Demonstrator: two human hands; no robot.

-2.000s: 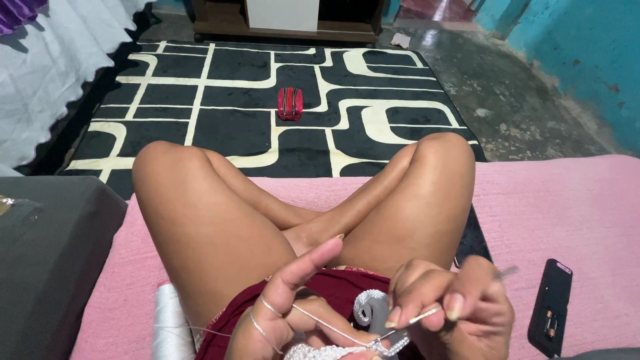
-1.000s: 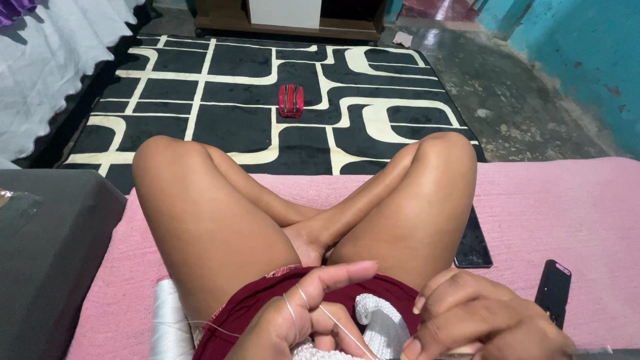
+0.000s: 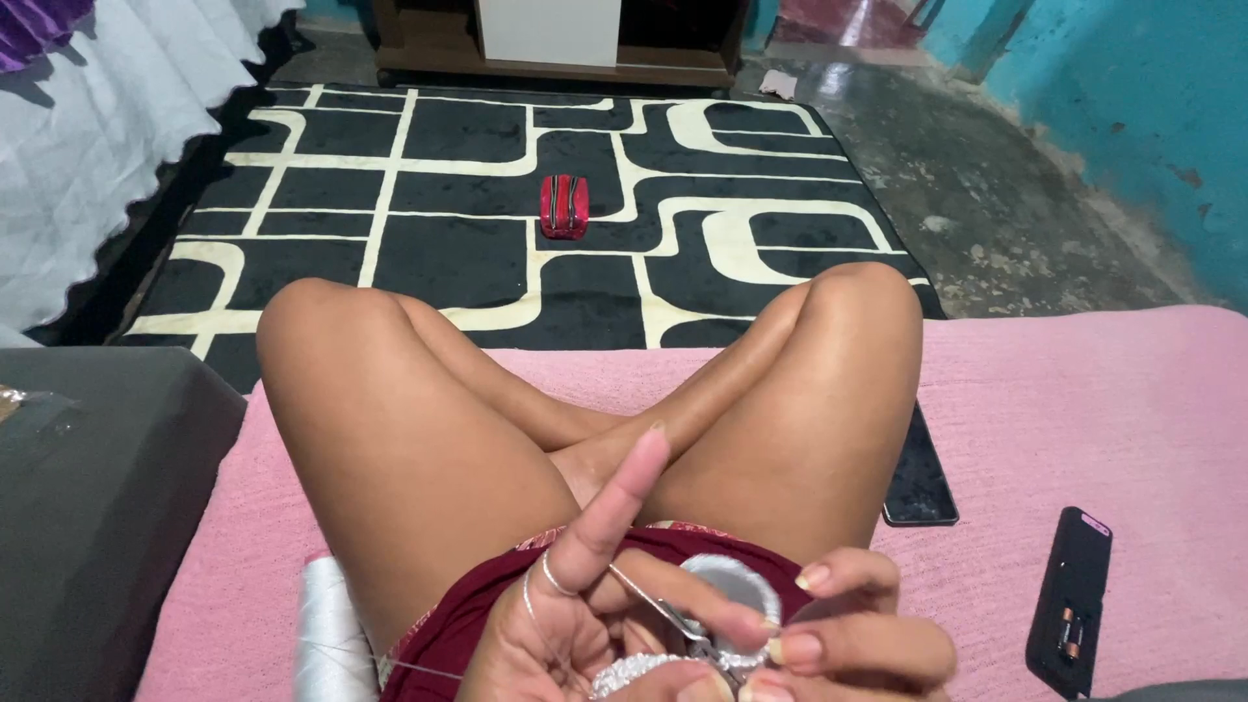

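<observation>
My left hand has white thread looped around its raised index finger, and its other fingers pinch a white crocheted piece. Close against it, my right hand has its fingertips at the work, where a thin metal tool, seemingly a crochet hook, shows partly between the hands. A curled white crocheted band stands just behind the fingertips, over the dark red clothing on my lap. A cone of white thread lies by my left thigh, its thread running toward my left hand.
A dark phone or tablet lies beside my right thigh. Farther right, a black case with batteries rests on the pink cover. A red zippered pouch sits on the patterned rug. A grey cushioned block is at left.
My left index finger now points more upward. My right hand, lower and farther right a second ago, is back against the left fingertips at the crochet work.
</observation>
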